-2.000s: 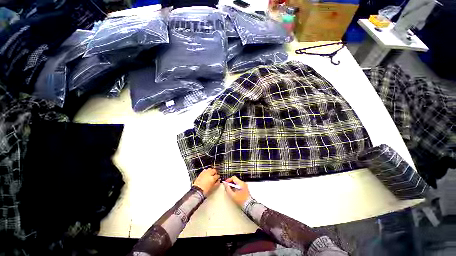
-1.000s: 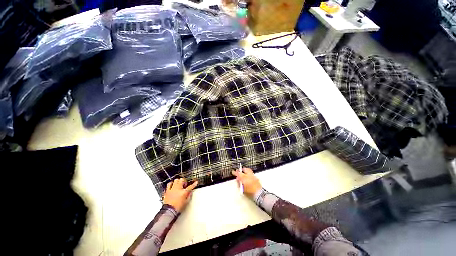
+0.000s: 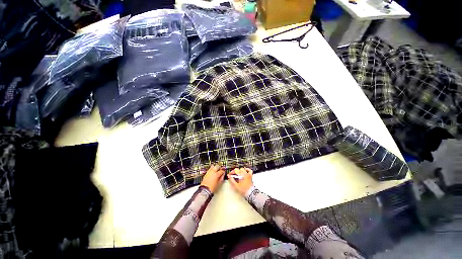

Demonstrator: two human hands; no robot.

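A black and cream plaid shirt jacket (image 3: 263,116) lies spread on the pale table, its long hem edge towards me. My left hand (image 3: 213,177) rests on the hem, fingers on the cloth; whether they pinch it is too small to tell. My right hand (image 3: 242,181) is just to the right, at the hem edge, holding a small slim whitish tool (image 3: 236,176) with its tip pointing left towards my left hand. The exact kind of tool cannot be told.
Polybagged dark garments (image 3: 154,53) are stacked at the far left. A black hanger (image 3: 291,36) and a cardboard box (image 3: 285,12) are at the far end. A rolled dark plaid piece (image 3: 372,154) lies at the right edge. Black garments (image 3: 55,192) lie left. A plaid pile (image 3: 405,83) is beyond the right edge.
My left hand has moved right along the hem, close to my right hand. The whitish tool has turned from upright to pointing left. The view has shifted slightly.
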